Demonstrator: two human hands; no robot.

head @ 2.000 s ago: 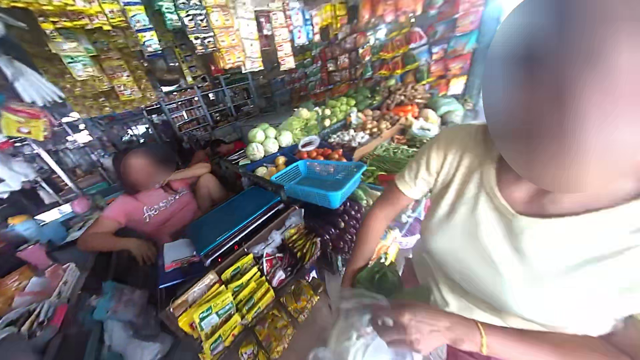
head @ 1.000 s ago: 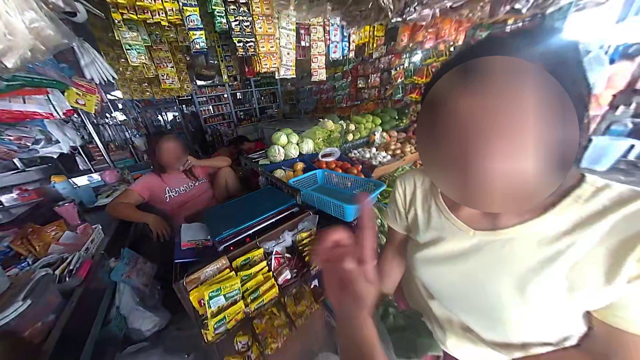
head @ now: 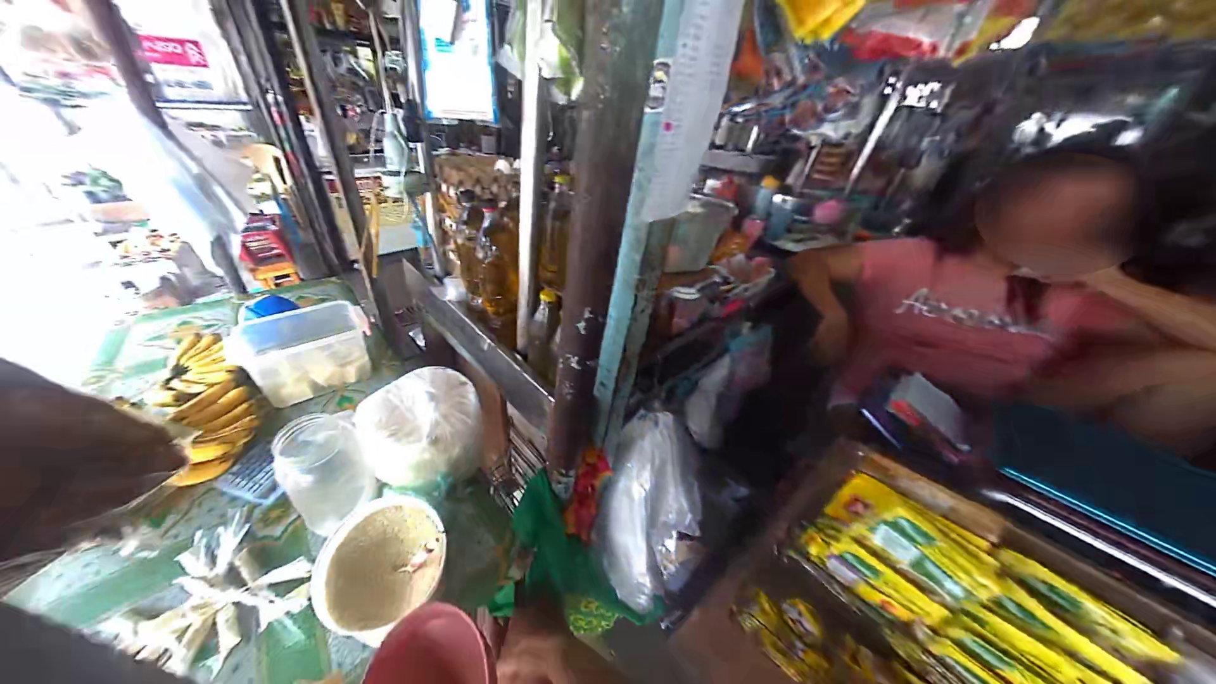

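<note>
Neither my left hand nor my right hand can be made out. A blurred brown patch, perhaps skin, lies at the bottom edge beside a reddish-pink plastic vessel (head: 432, 646); whose it is cannot be told. Just behind that vessel stands a round white tub (head: 378, 570) of pale brown contents. A clear plastic jar (head: 323, 470) and a tied, filled plastic bag (head: 418, 427) are close behind the tub. Small knotted plastic bags (head: 214, 594) lie on the green patterned tabletop (head: 484, 560). Farther back are yellow bananas (head: 214, 408) and a translucent plastic box (head: 299, 351).
A dark post (head: 603, 218) rises beside bottles of amber liquid (head: 499, 261). Plastic bags (head: 651, 503) hang at its foot. At right, a person in a pink shirt (head: 950, 304) sits behind a box of yellow packets (head: 912, 551). A dark blurred form juts in at left.
The view has swung far left, to the table with bananas. The person in the pale yellow shirt and the vegetables, seen earlier, are out of view.
</note>
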